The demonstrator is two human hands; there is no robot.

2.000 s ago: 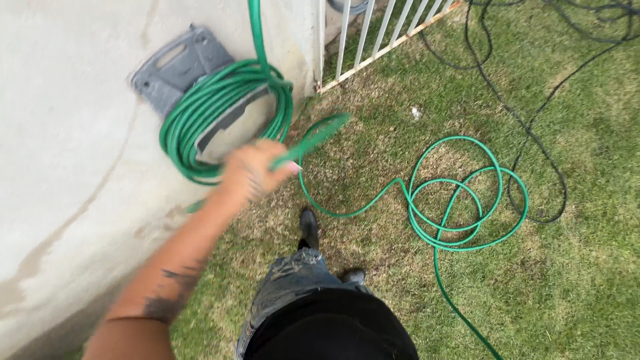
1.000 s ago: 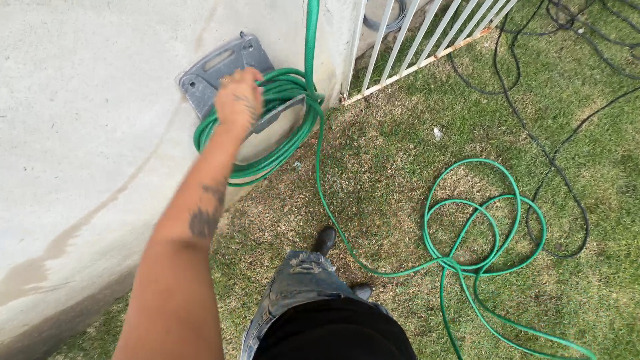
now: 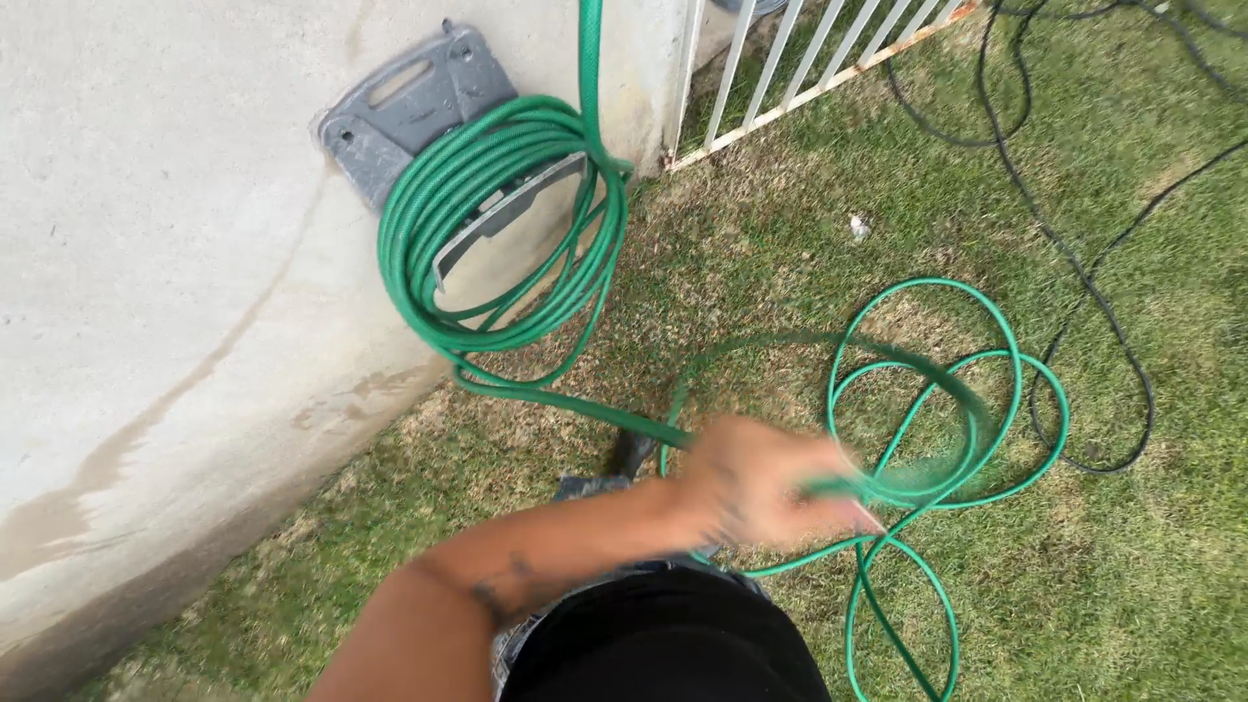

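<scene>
My left hand [image 3: 765, 483], blurred by motion, is shut on a green garden hose [image 3: 585, 405] in front of my body. From the fist one length of hose runs left to the lower part of a thick coil [image 3: 405, 239]. Another blurred length arcs above the hand over the grass. The coil hangs around a grey hose hanger [image 3: 444, 102] on the wall, and a hose section rises from its right side. Loose loops of green hose [image 3: 936, 283] lie on the lawn at the right. My right hand is out of view.
A concrete wall [image 3: 175, 195] fills the left side. White metal fence bars [image 3: 780, 63] stand at the top. A dark cable or thin hose [image 3: 1033, 210] winds over the grass [image 3: 1170, 565] at the right. A dark boot shows behind my forearm.
My left hand was on top of the coil at the hanger one second ago. It is now down and to the right, away from the wall, with hose in its grip.
</scene>
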